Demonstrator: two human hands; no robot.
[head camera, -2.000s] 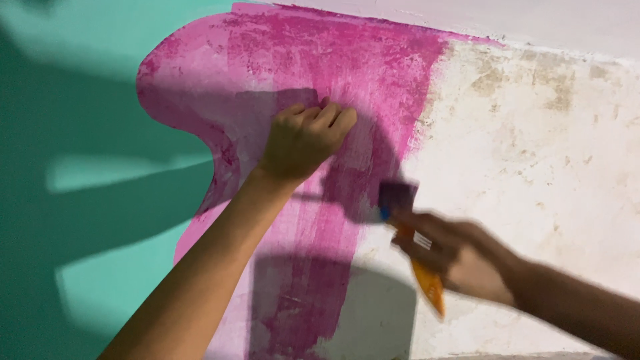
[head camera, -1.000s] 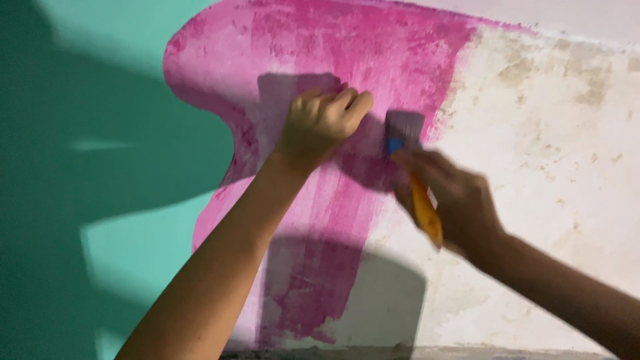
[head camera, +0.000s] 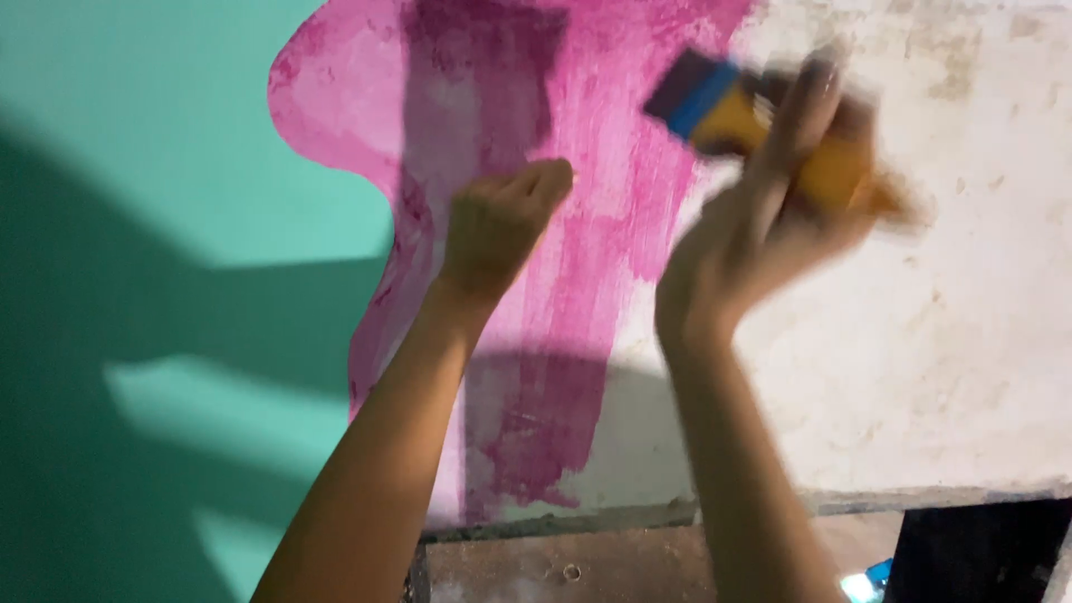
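Note:
My right hand (head camera: 754, 209), blurred, grips a flat paintbrush (head camera: 733, 109) with an orange handle, a blue band and dark bristles that point up and left. The brush is in front of the wall where pink paint borders bare white; whether it touches cannot be told. My left hand (head camera: 502, 222) is closed in front of the pink painted area (head camera: 578, 276), near its middle, its fingers curled; no object shows in it. Streaks of darker pink run down the wall. Shadows of the arms fall across the paint.
Teal paint (head camera: 276, 218) covers the wall on the left, meeting the pink at a curved edge. Stained white wall (head camera: 904, 360) lies to the right. Below the wall's lower edge is a brown surface (head camera: 636, 565), with a dark object (head camera: 976, 553) and a small bright light (head camera: 861, 586) at lower right.
My right hand has raised the brush, and its bristles have turned from pointing up to pointing up-left. The view has shifted down, showing the surface under the wall. My left hand remains over the pink.

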